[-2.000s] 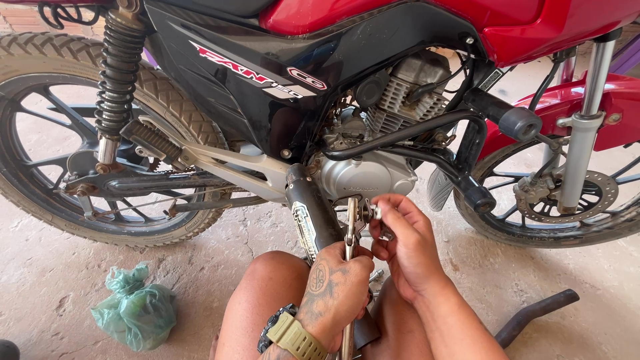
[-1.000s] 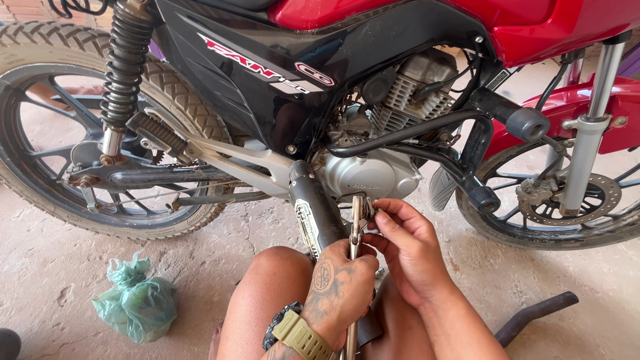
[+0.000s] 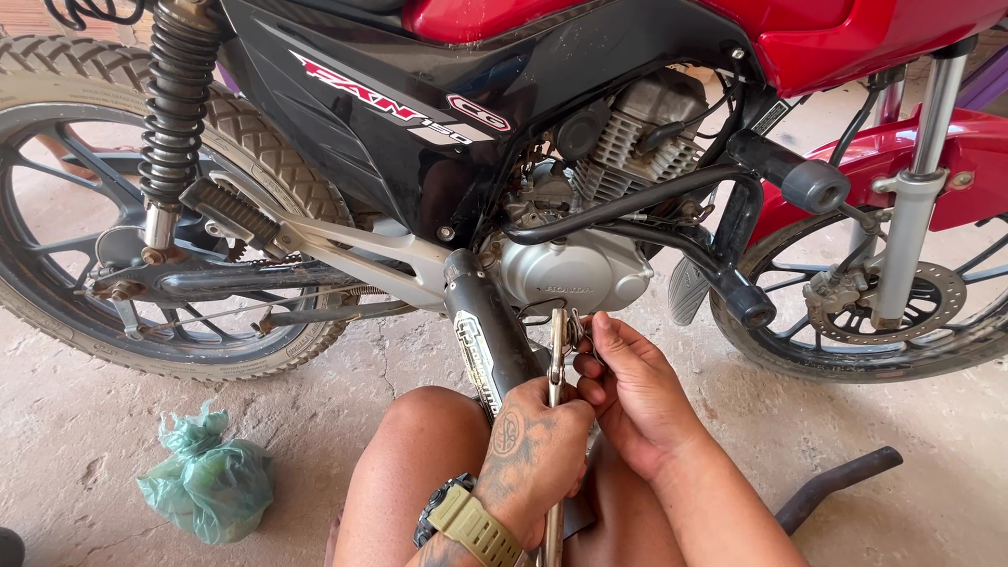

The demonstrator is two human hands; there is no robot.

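Note:
My left hand (image 3: 531, 449), a watch on its wrist, is wrapped around metal locking pliers (image 3: 557, 354) whose jaws point up. Beside the jaws, the fingertips of my right hand (image 3: 634, 386) pinch a small bent metal wire piece (image 3: 581, 329); its exact shape is hard to tell. A black exhaust muffler (image 3: 492, 339) with a sticker slants down between my knees, partly hidden by my left hand. Just above my hands is the silver engine cover (image 3: 571, 272) of the red and black motorcycle.
A tied green plastic bag (image 3: 209, 476) lies on the concrete floor at the left. A bent black tube (image 3: 835, 484) rests at the lower right. Black crash bars (image 3: 630, 206) jut out from the engine, and the rear wheel (image 3: 47, 228) and front brake disc (image 3: 937, 295) flank my work area.
My right fingers have shifted slightly around the small wire piece by the pliers' jaws. My left hand keeps its grip on the pliers.

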